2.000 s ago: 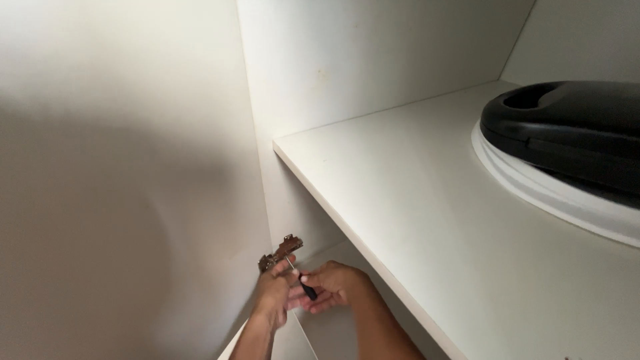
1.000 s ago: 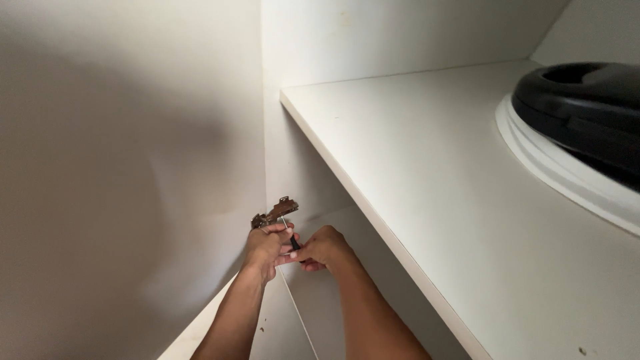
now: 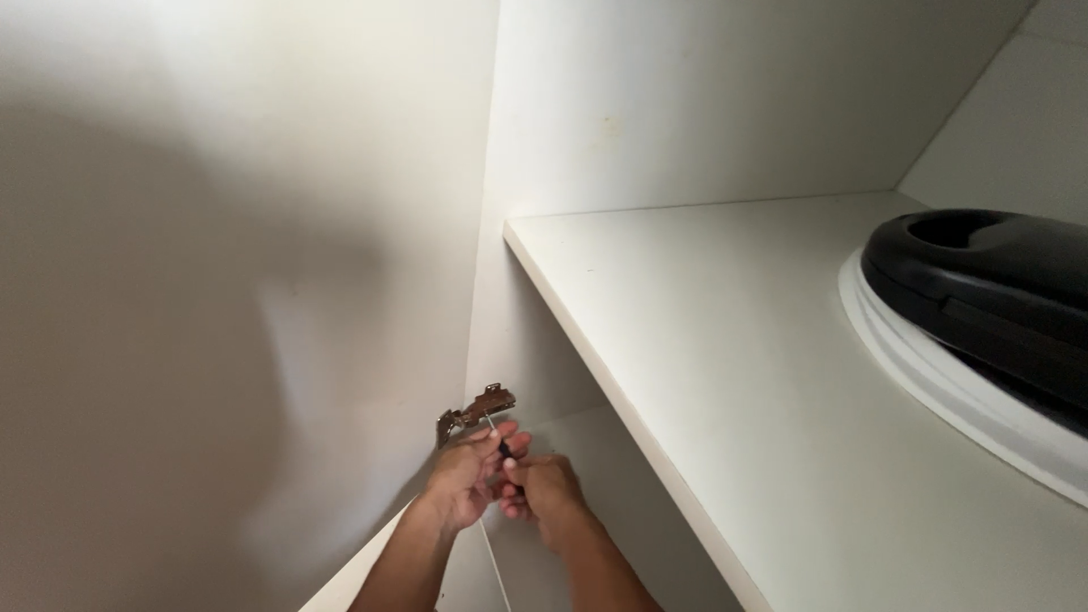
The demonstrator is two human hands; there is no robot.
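Observation:
A metal cabinet hinge (image 3: 484,410) joins the white door panel on the left to the cabinet's side wall, below the shelf. Against the hinge stands the thin shaft of a screwdriver (image 3: 506,449) with a dark handle, its tip at the hinge arm. My left hand (image 3: 463,476) is just under the hinge, its fingers steadying the screwdriver near the shaft. My right hand (image 3: 544,493) grips the handle from the right, close beside the left. The fingers hide most of the handle.
A white shelf (image 3: 680,340) juts out to the right above my right forearm. On it lies a black plastic object with a grip opening (image 3: 977,280), resting on a round white item (image 3: 892,365). The white door panel (image 3: 212,340) rises close on the left.
Both hands stay at the hinge with the screwdriver between them; the fingers have shifted slightly around it. The view has moved a little.

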